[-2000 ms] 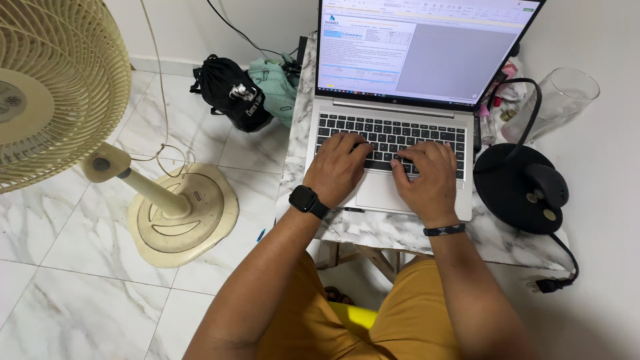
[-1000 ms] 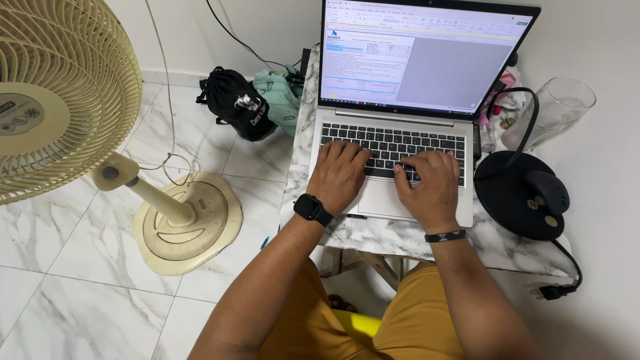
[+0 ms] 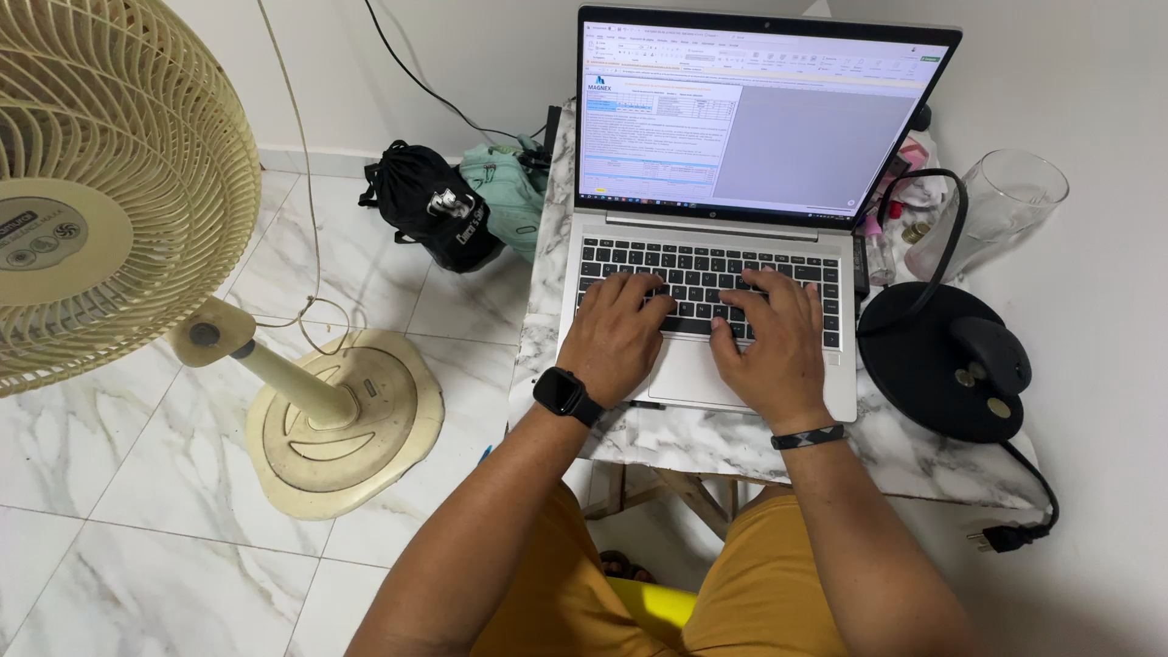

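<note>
A silver laptop (image 3: 698, 370) stands unfolded on a marble-patterned table (image 3: 730, 452), its screen (image 3: 794, 128) showing a document window. My left hand (image 3: 616, 333) rests over the left part of the black keyboard (image 3: 698, 274), fingers spread and bent, holding nothing. Over the right part lies my right hand (image 3: 776, 342), also empty, with its thumb near the space bar. A black smartwatch (image 3: 567, 396) is on my left wrist and a dark patterned band (image 3: 808, 437) on my right. Part of a thin dark object (image 3: 646, 404) shows at the laptop's front edge.
Right of the laptop are a black round lamp-like base (image 3: 899, 365) bearing coins, a tilted clear glass (image 3: 995, 210) and a cable with a plug (image 3: 1008, 537). A beige pedestal fan (image 3: 347, 438) stands on the left floor. Black (image 3: 433, 205) and green bags (image 3: 511, 192) lie beside the table.
Both hands stay over the keyboard, with only small shifts of the fingers. The laptop has kept its place on the table.
</note>
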